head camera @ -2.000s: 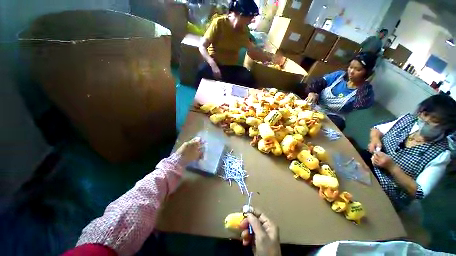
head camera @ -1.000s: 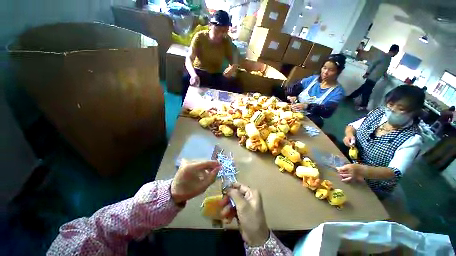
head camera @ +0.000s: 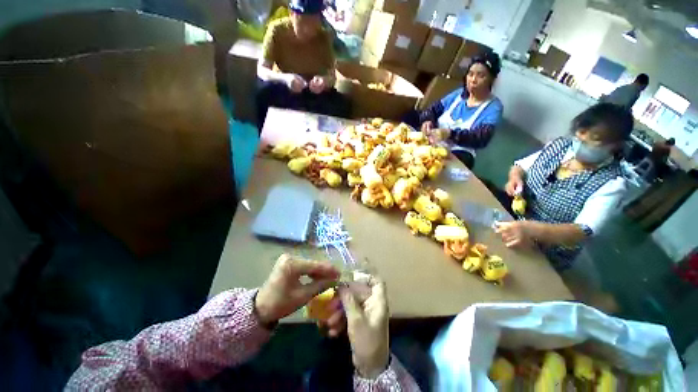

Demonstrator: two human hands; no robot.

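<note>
My right hand holds a yellow plush pendant at the table's near edge, the toy hanging to its left. My left hand is beside it, fingertips pinched near a thin clear bag that shows faintly above my right fingers. Whether a tie is in my fingers is too blurred to tell. The stack of empty poly bags lies on the table beyond my left hand. The loose white ties lie right beside the stack.
A heap of yellow pendants runs across the brown table to its right side. A white woven sack with toys inside is at near right. A tall carton stands left. Three people sit around the table; another person is far right.
My left hand has left the bag stack and come to my right hand, now closer together. The view has shifted, showing the sack's contents. The right-side worker holds a toy and reaches to the bags.
</note>
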